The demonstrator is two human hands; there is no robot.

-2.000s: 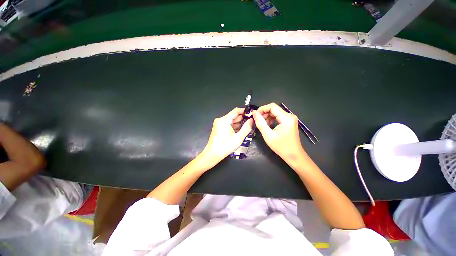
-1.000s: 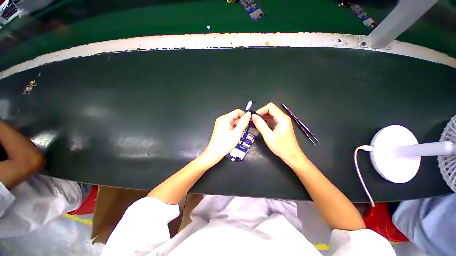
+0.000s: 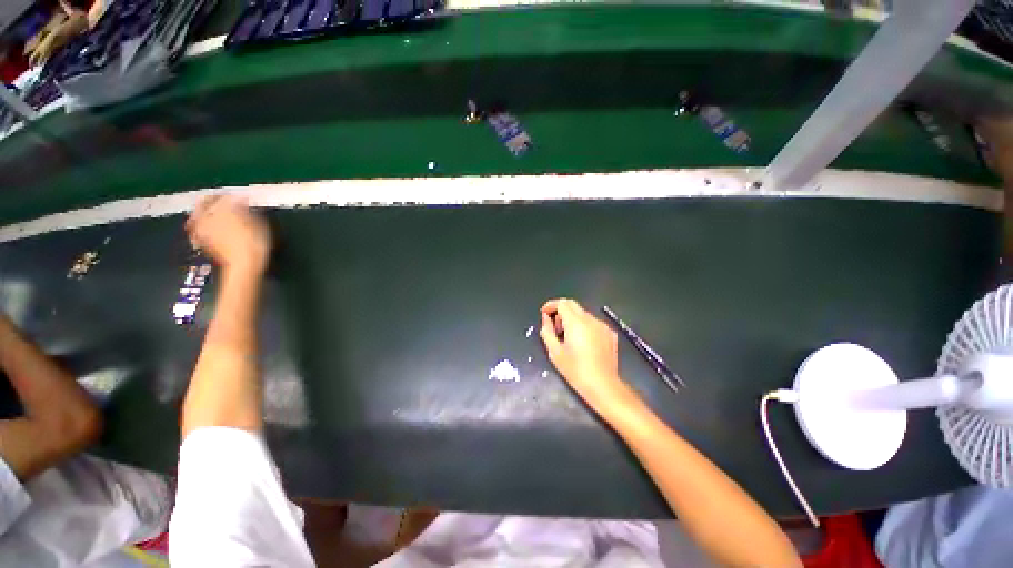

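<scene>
My left hand [image 3: 231, 235] is stretched out to the left and blurred, at the upper end of a blue-purple circuit board [image 3: 191, 294] on the dark green bench top. I cannot tell whether its fingers still touch the board. My right hand [image 3: 580, 346] rests on the bench at centre right with curled fingers; whether they hold anything is hidden. A small heap of white pieces [image 3: 504, 371] lies left of my right hand, with a few white specks around it. Dark tweezers [image 3: 644, 350] lie just right of my right hand.
Circuit boards [image 3: 510, 132] lie singly on the green belt beyond the white edge strip [image 3: 444, 191]. A grey post [image 3: 855, 100] rises at upper right. A white fan [image 3: 850, 405] with cable stands right. Tan specks [image 3: 83, 264] and a neighbour's arm [image 3: 44, 388] are at left.
My left hand has moved from the centre far to the left, and the board is there too. My right hand is apart from it. The white heap now shows. The view has tilted up.
</scene>
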